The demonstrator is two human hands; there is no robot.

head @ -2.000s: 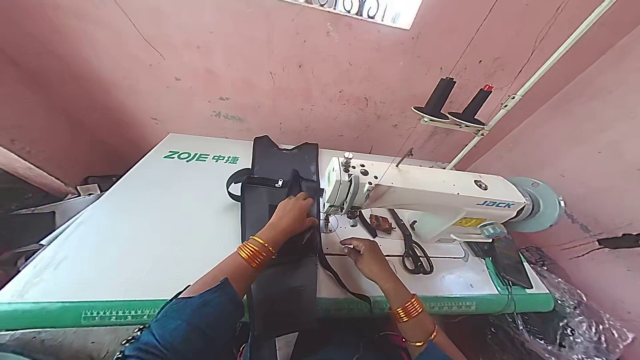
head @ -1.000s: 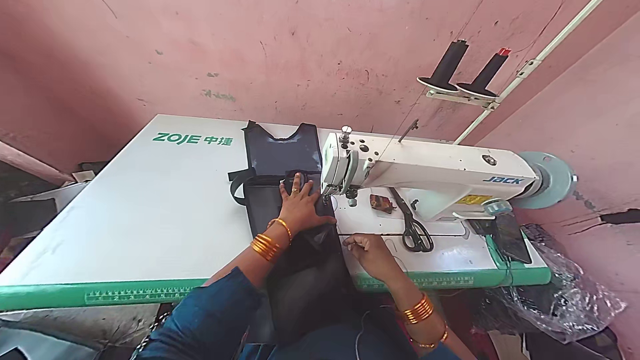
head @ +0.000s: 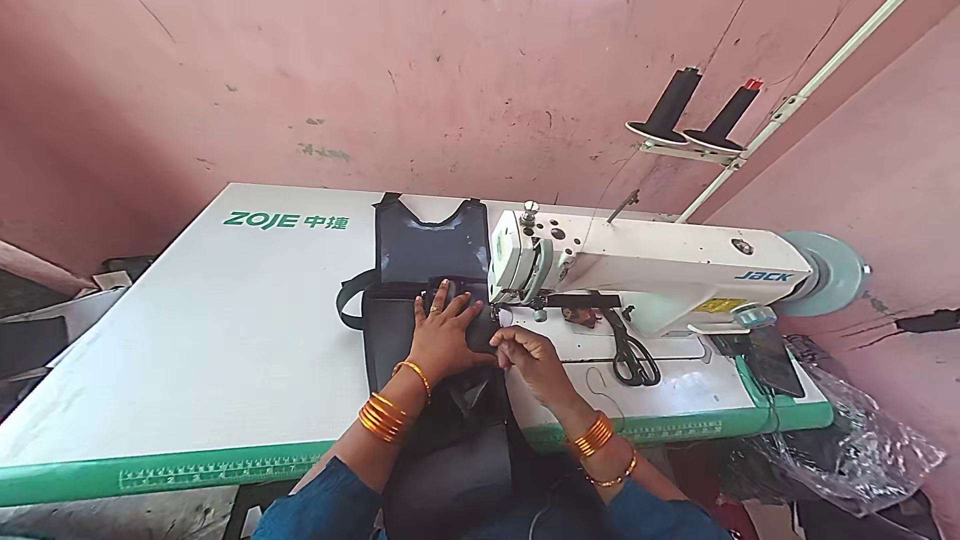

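A black fabric workpiece with straps [head: 431,251] lies left of the sewing machine's head [head: 517,255] and hangs over the table's front edge. My left hand [head: 446,337] rests on it, fingers spread, palm down, beside the needle area. Just below the presser foot, my right hand [head: 529,360] has its thumb and fingertips pinched together at the workpiece's right edge; whether something thin is between them cannot be told. Black-handled scissors [head: 636,358] lie under the machine's arm, to the right of my right hand. A loose thread curls on the tabletop near them.
The white sewing table [head: 195,330] has a green front edge with a ruler. Two black thread cones [head: 671,105] stand on a rack behind the machine. A dark phone-like object [head: 775,364] lies at the right end. Clear plastic wrap [head: 862,450] hangs beyond it; the handwheel [head: 825,274] juts out above.
The workpiece has shifted; its notched end was higher against the machine earlier. My left hand has gone from bunched fingers to spread flat on it. My right hand has moved closer to the workpiece and needle area.
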